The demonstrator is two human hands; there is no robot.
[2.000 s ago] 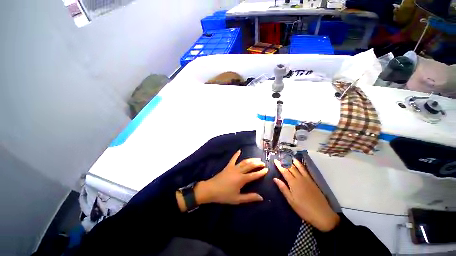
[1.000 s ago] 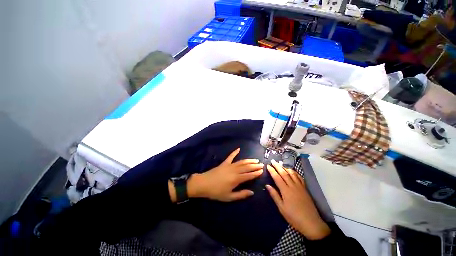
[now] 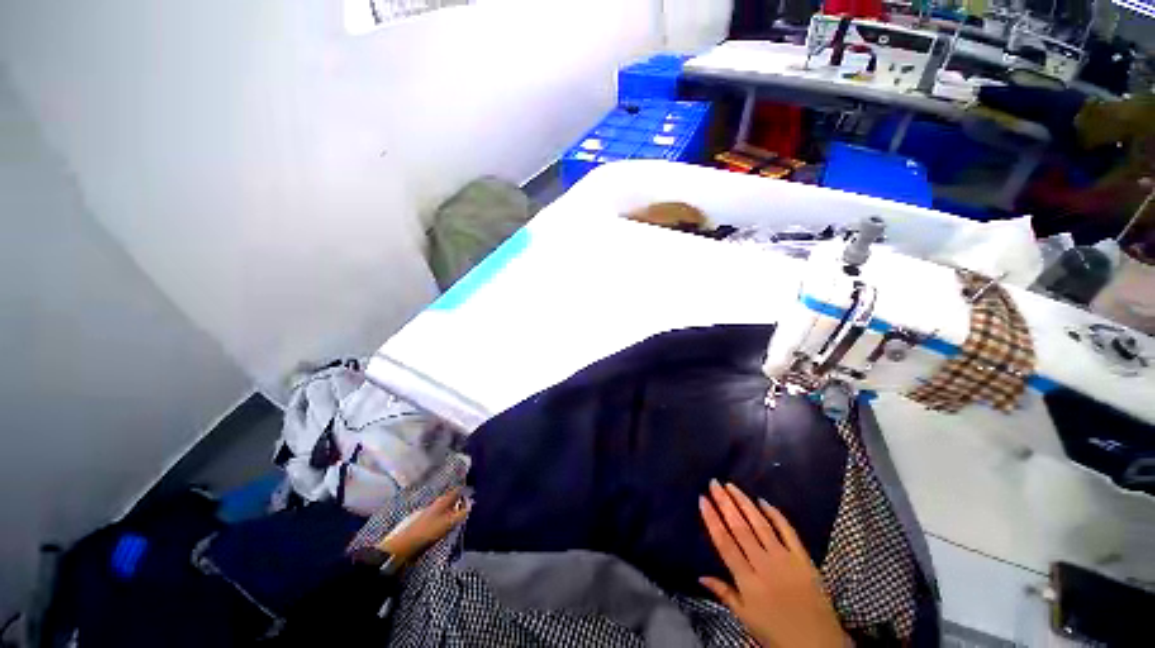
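Observation:
A navy fabric panel [image 3: 633, 443] lies spread on the machine table, its right part under the presser foot and needle area [image 3: 775, 390]. Black-and-white checked fabric [image 3: 488, 608] and grey fabric [image 3: 576, 585] lie along its near side, with more checks at its right edge. My left hand [image 3: 431, 525] is at the panel's lower left corner, fingers closed on the checked fabric's edge. My right hand [image 3: 768, 570] lies flat on the navy panel, below the needle, fingers extended, holding nothing.
The sewing machine head [image 3: 823, 317] stands at the right, with a plaid scrap [image 3: 994, 348] draped over its arm. A phone [image 3: 1102, 605] lies at the right table edge. A whitish cloth heap [image 3: 348, 430] hangs left of the table. Blue crates [image 3: 640, 133] stand behind.
My left hand has left the needle area for the panel's left corner and closed on fabric there. My right hand has moved back from the needle. More checked and grey fabric shows.

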